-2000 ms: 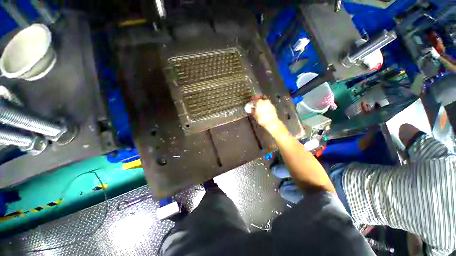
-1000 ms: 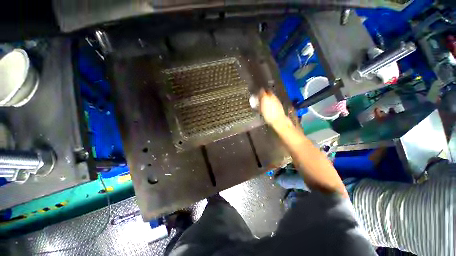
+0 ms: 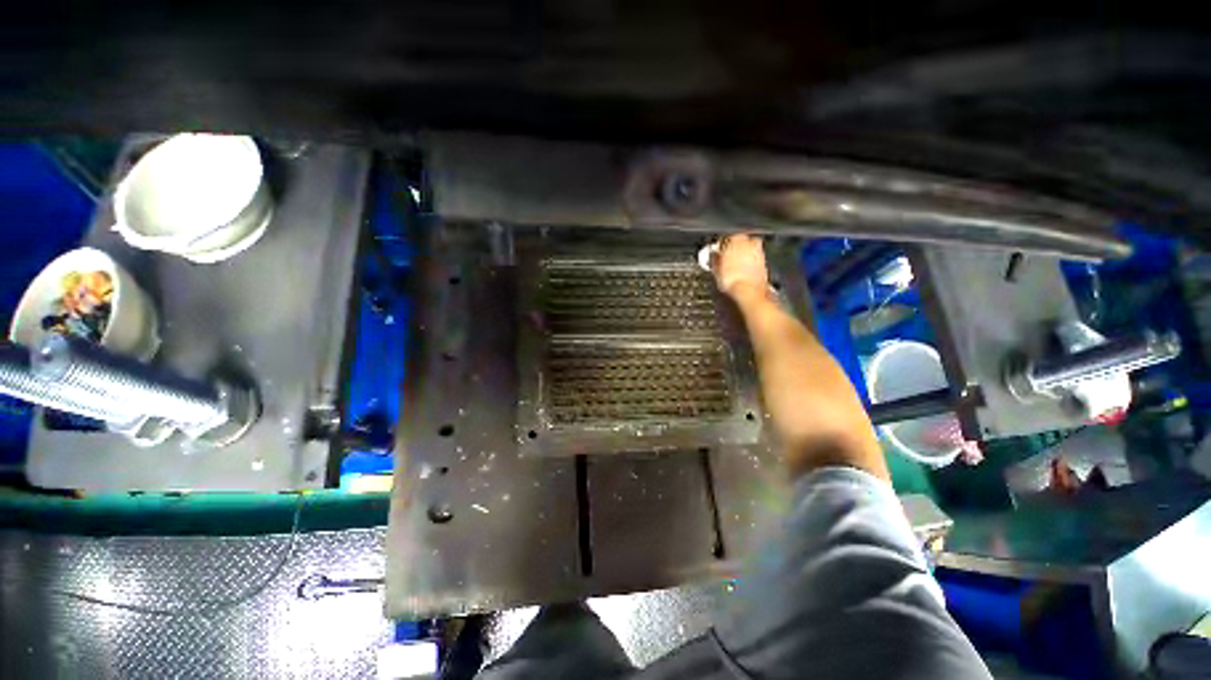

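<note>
The lower mould plate (image 3: 639, 432) lies on the dark press bed (image 3: 531, 545), with two rectangular grids of small pits. My right hand (image 3: 740, 263) is at the far right corner of the plate, its fingers closed round a small white thing (image 3: 709, 255). What the white thing is cannot be told. My bare forearm reaches over the right side of the bed. My left hand is not in view.
The dark upper press part (image 3: 850, 199) hangs low across the top. White bowls (image 3: 193, 199) and a threaded pillar (image 3: 126, 385) stand on the left shelf. Another pillar (image 3: 1102, 360) lies right, near a white bucket (image 3: 910, 372). Pale specks dot the bed.
My right hand has moved from the plate's near right side to its far right corner, still with the white thing. The view has shifted, and the upper press part covers more of the top.
</note>
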